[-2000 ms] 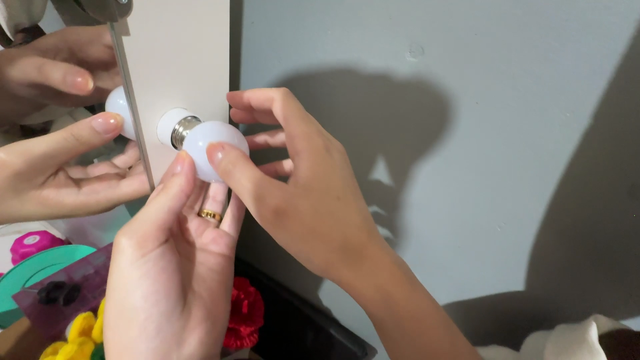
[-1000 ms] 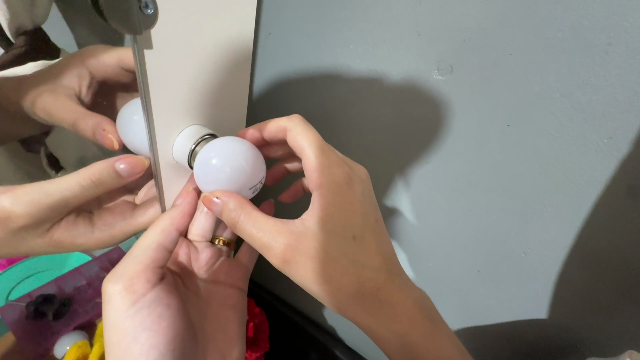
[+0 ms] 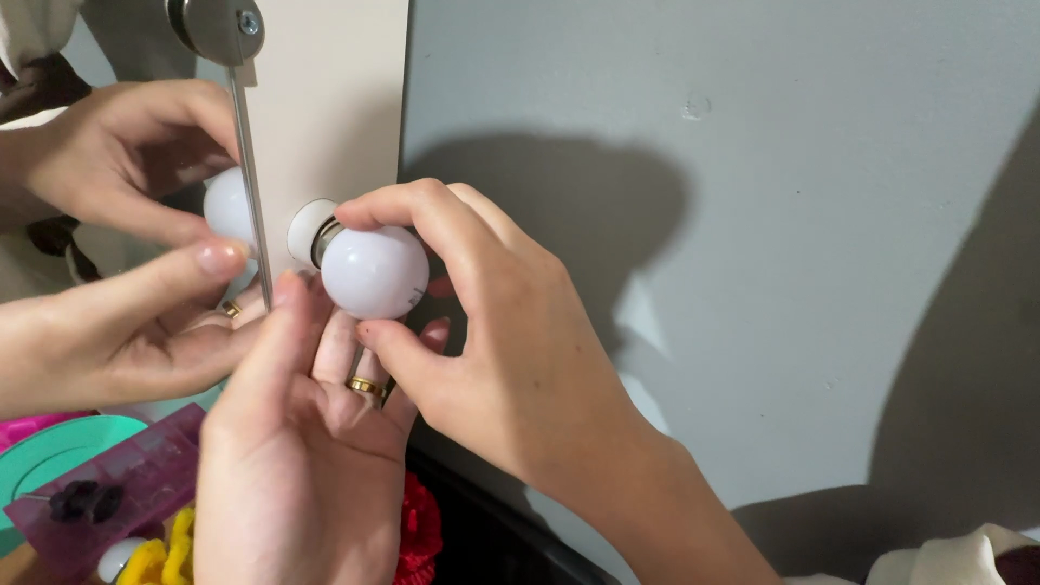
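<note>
A round white light bulb (image 3: 374,273) sits at a white socket (image 3: 310,233) on the side of a pale panel (image 3: 325,89); a band of its metal base shows between them. My right hand (image 3: 520,349) holds the globe, with the index finger near the base and the thumb below. Palm up beneath the bulb, my left hand (image 3: 305,463) has its fingers spread under the globe, a gold ring (image 3: 367,386) on one of them; whether they press on the bulb is not clear. A mirror (image 3: 162,195) at the panel's left edge reflects both hands and the bulb.
A round metal mirror clip (image 3: 223,28) with a screw is at the top left. Below the mirror lie a purple translucent case (image 3: 114,479), a teal round object (image 3: 73,455), and yellow (image 3: 166,561) and red (image 3: 418,524) fuzzy items. A grey wall (image 3: 772,244) fills the right.
The fingers of my right hand have shifted around the globe, the index finger now nearer its base. My left hand stays beneath the bulb. The view has moved somewhat.
</note>
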